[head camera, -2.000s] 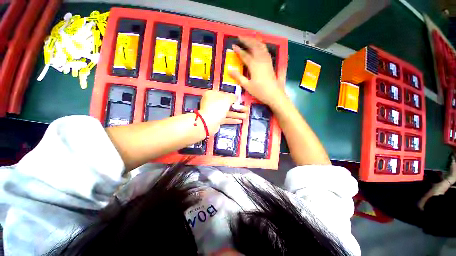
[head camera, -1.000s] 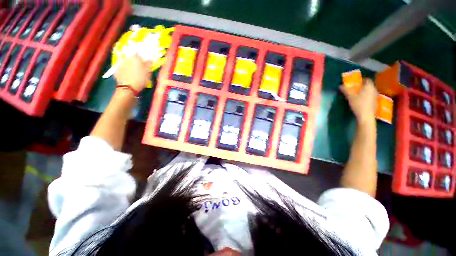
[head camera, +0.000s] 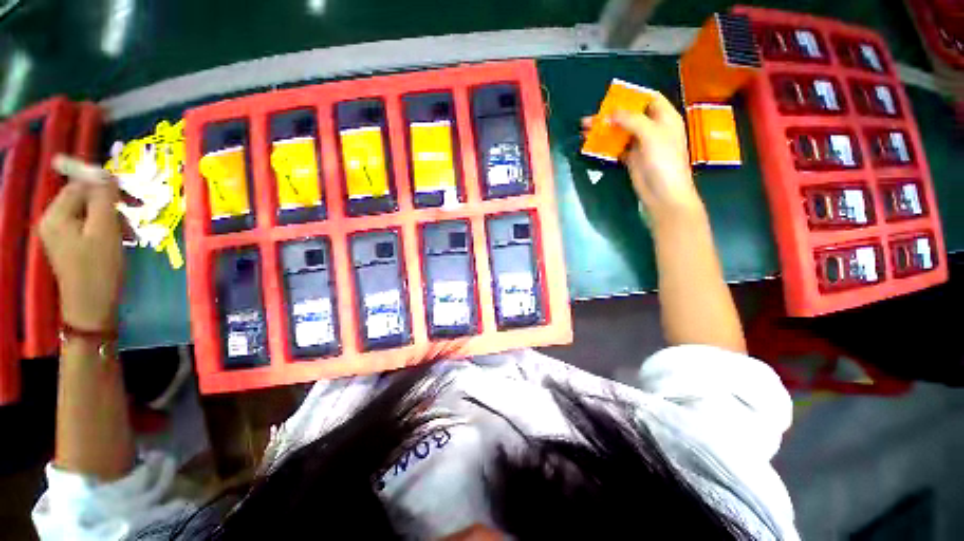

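My right hand point(head camera: 657, 143) holds an orange battery point(head camera: 617, 118) above the green surface, between the middle tray and the battery stack. My left hand point(head camera: 85, 238) pinches a whitish pull tab point(head camera: 80, 169) beside the heaped yellow-and-white pull tabs point(head camera: 156, 182). The red foam tray point(head camera: 370, 216) lies between my hands. Its far row holds several phones with orange batteries and, at the right end, a phone point(head camera: 501, 140) with no battery. The near row holds phones point(head camera: 378, 283) without orange batteries.
At the right, an upright orange battery stack point(head camera: 715, 66) and flat batteries point(head camera: 715, 135) stand by another red tray point(head camera: 795, 217) with phones showing dark and white parts. Stacked red trays point(head camera: 40, 243) are at the far left. A pale metal rail point(head camera: 423, 53) runs behind.
My hands left the tray for opposite sides; my right hand took a battery and my left hand now has a pull tab raised from the heap. The view has shifted.
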